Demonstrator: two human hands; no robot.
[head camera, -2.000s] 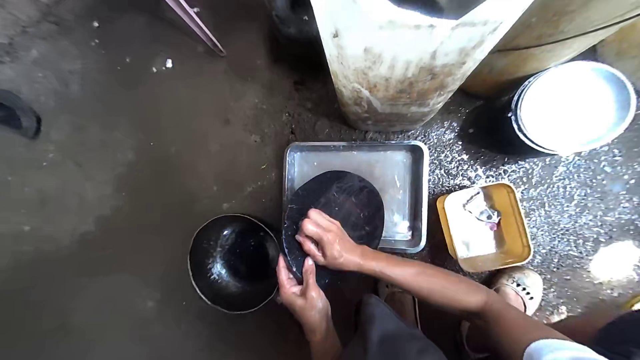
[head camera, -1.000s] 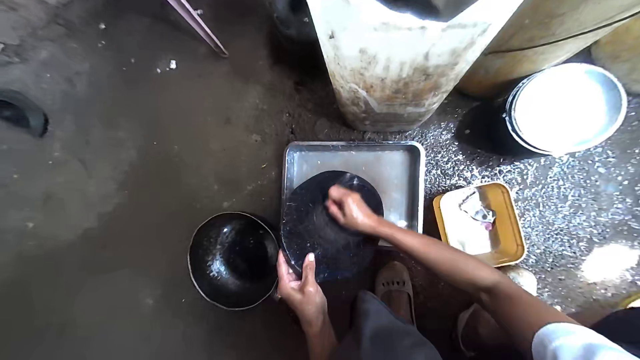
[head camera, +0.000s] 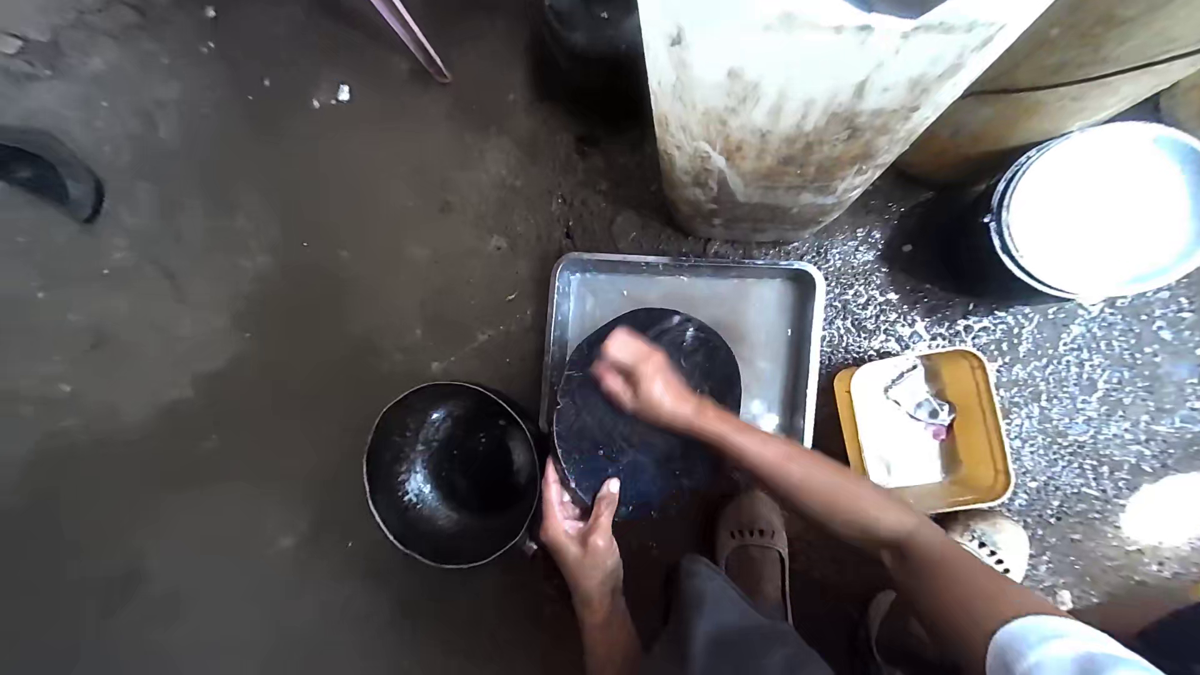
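My left hand (head camera: 586, 534) grips the near left rim of a round, flat black metal pan (head camera: 698, 375), thumb on top and fingers at the edge. The pan looks wet and overlaps a rectangular metal tray (head camera: 811, 328) on the ground. My right hand (head camera: 642, 380), blurred, is over the pan's upper left part with its fingers curled; whether it holds a small scrubber cannot be told. Left of my left hand, close to the tray, stands a deep black bowl-shaped pan (head camera: 450, 478) with some whitish shine inside.
A yellow plastic container (head camera: 989, 450) with whitish contents and a crumpled wrapper stands right of the tray. Beyond are a large stained, whitish container (head camera: 759, 131) and a round bucket (head camera: 1106, 211) with a bright top. Shoes (head camera: 750, 534) show near the tray. The ground at right is wet and foamy.
My right hand has moved from low on the pan, near my left hand, to its upper part, then a little left. My left hand stays at the rim.
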